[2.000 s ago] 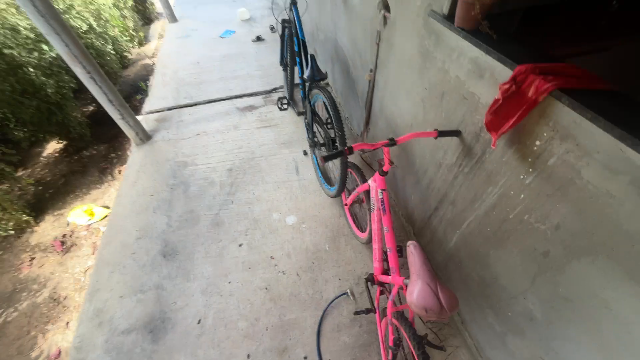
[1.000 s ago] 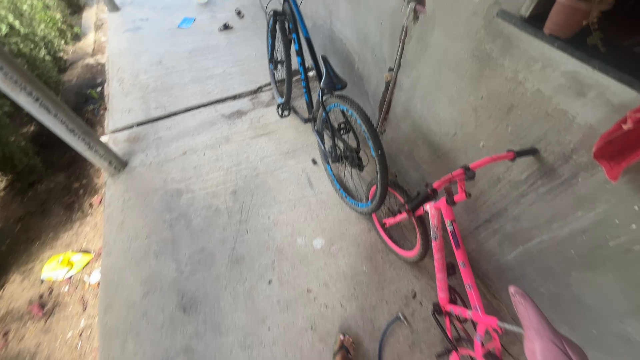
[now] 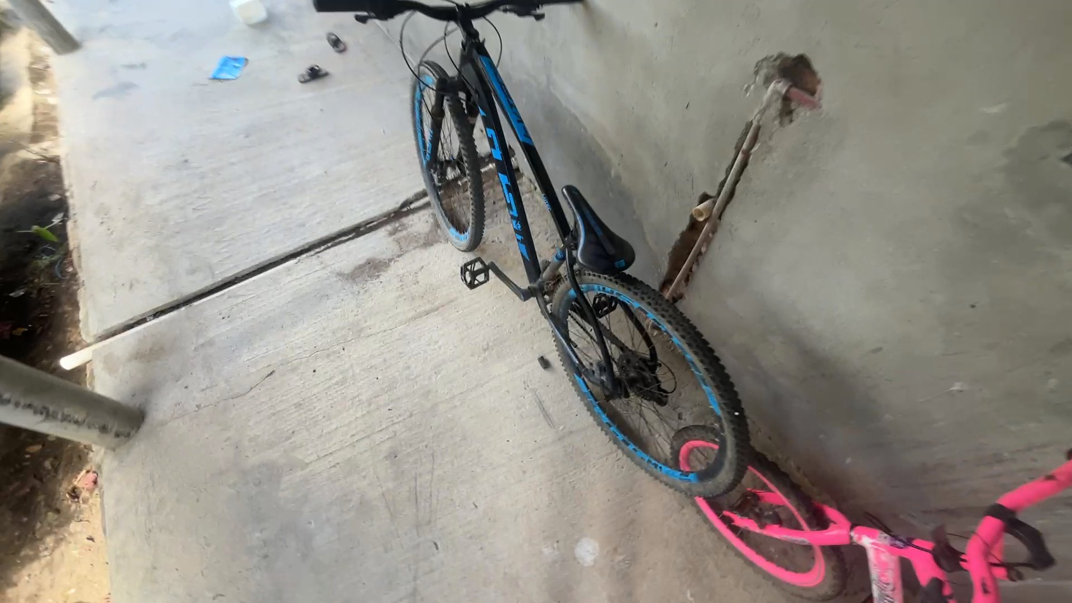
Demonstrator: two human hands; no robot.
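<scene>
Neither my left hand nor my right hand shows in this view. A black mountain bicycle with blue markings stands along the wall, its handlebar at the top edge. Its black saddle is near the middle, above the knobby rear wheel with a blue-marked rim. A pink bicycle, partly cut off at the lower right, has its front wheel just behind and overlapping that rear wheel in the view.
A grey plastered wall with a pipe in a broken groove runs along the right. At the left are a round post and the concrete floor's edge. Sandals, a blue wrapper and a white object lie farther off.
The view has moved forward and closer to the black bicycle. The pink bicycle has shifted to the lower right, and the red cloth has left the view.
</scene>
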